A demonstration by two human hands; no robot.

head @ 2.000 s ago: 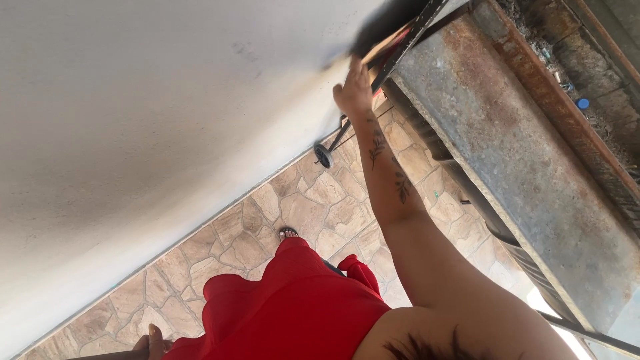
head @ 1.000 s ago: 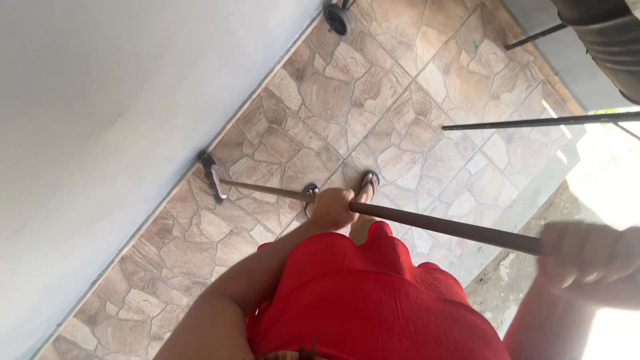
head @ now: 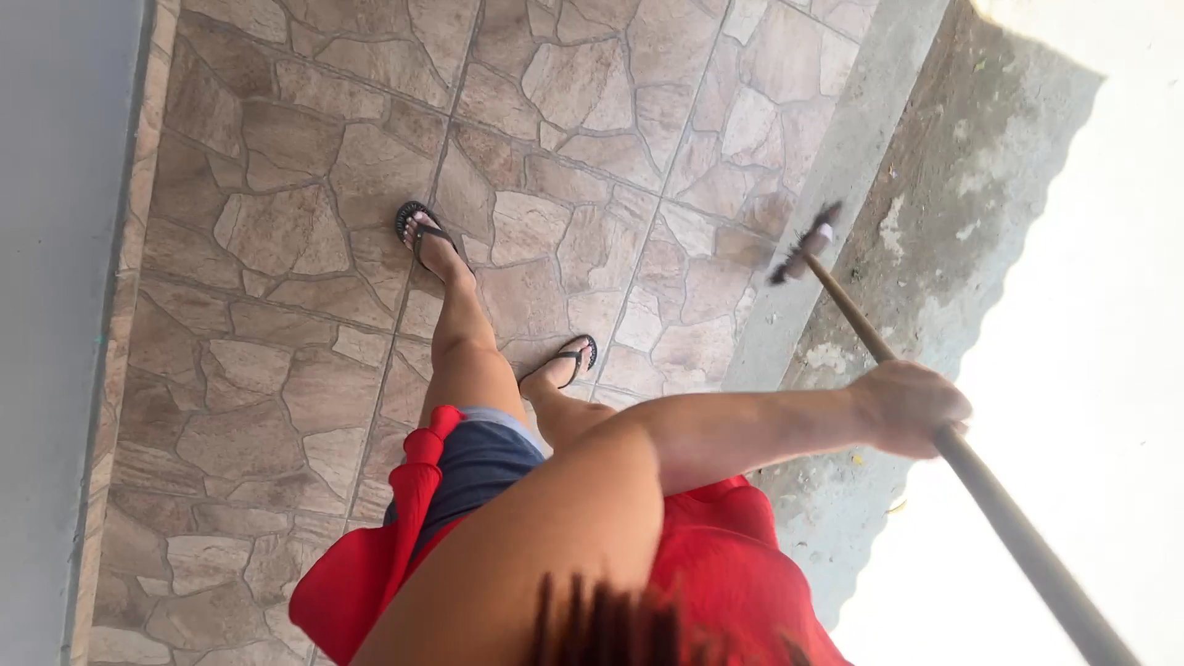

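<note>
My left hand [head: 911, 409] is closed around the wooden handle of a broom [head: 1027, 546], at the right of the view. My left forearm reaches across my body to it. Beyond the hand, the handle slants up to the broom head [head: 807, 245], which has dark bristles and is a little blurred. That head is at the concrete strip bordering the tiled floor; whether it touches the floor cannot be told. The handle's other end runs out at the lower right corner. My right hand is out of view.
Stone-patterned floor tiles [head: 573, 231] lie under my feet in dark flip-flops [head: 430, 236]. A pale wall [head: 65, 277] with a tiled skirting runs along the left. Right of the concrete strip [head: 832, 176] is rough, stained concrete [head: 980, 185], beside a glaring bright area.
The broom head has gone from beside the wall to the concrete strip on the other side. My right hand, on the handle a second ago, has left the view. The view has shifted.
</note>
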